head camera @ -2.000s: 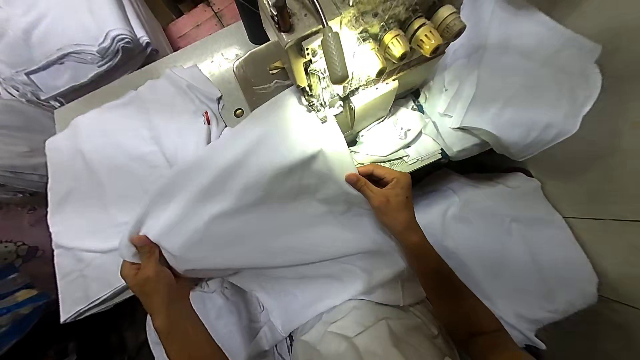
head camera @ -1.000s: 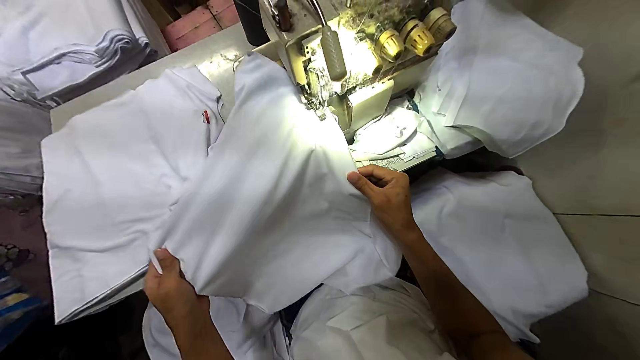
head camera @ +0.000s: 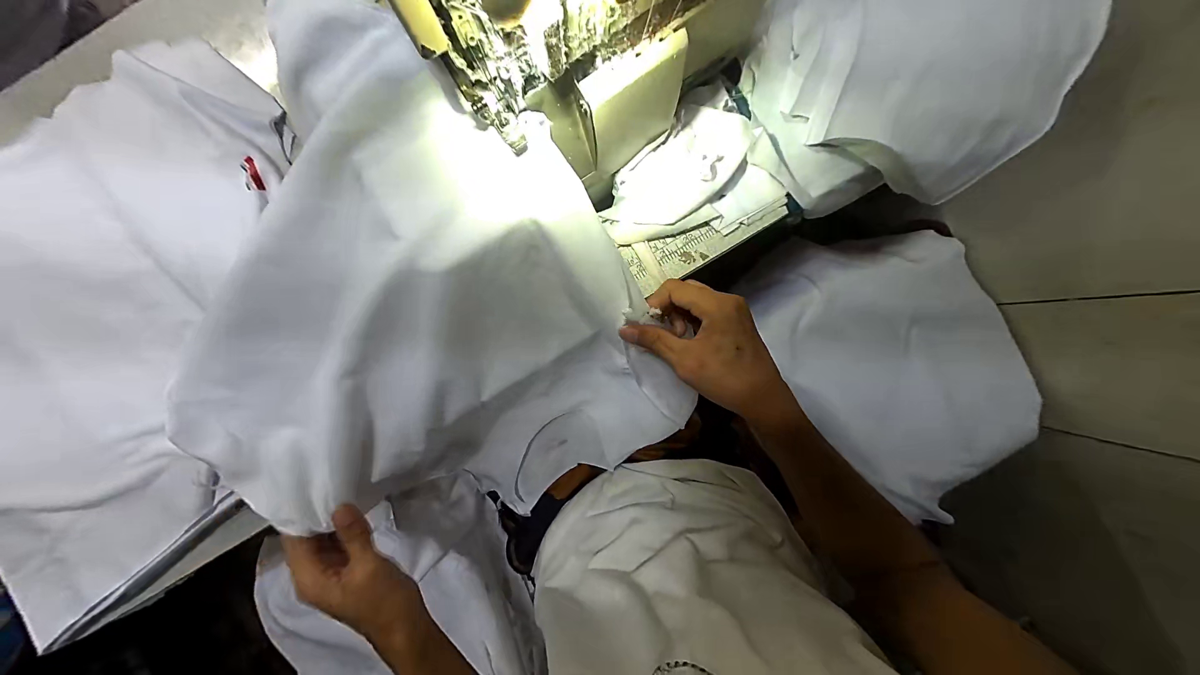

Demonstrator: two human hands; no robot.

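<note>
A large piece of white fabric (head camera: pixel 403 309) runs from under the lit needle area of an overlock sewing machine (head camera: pixel 553 84) down toward my lap. My left hand (head camera: pixel 352 572) pinches its lower left edge between thumb and fingers. At the right edge, just below the machine's bed, my right hand (head camera: pixel 712 342) grips the same fabric between thumb and forefinger. The presser foot is partly hidden by glare and cloth. Lower down, a curved cut edge of the fabric shows.
Stacked white fabric panels (head camera: pixel 94 309) lie on the table at left, a small red item on them. White scraps (head camera: pixel 684 169) rest beside the machine. More white cloth hangs at the upper right (head camera: pixel 956 84) and at right (head camera: pixel 900 366) above a tiled floor (head camera: pixel 1116 366).
The fabric's upper part has moved up beside the machine, and its lower edge has shifted. My left hand has moved along that edge. The view is now closer and tilted.
</note>
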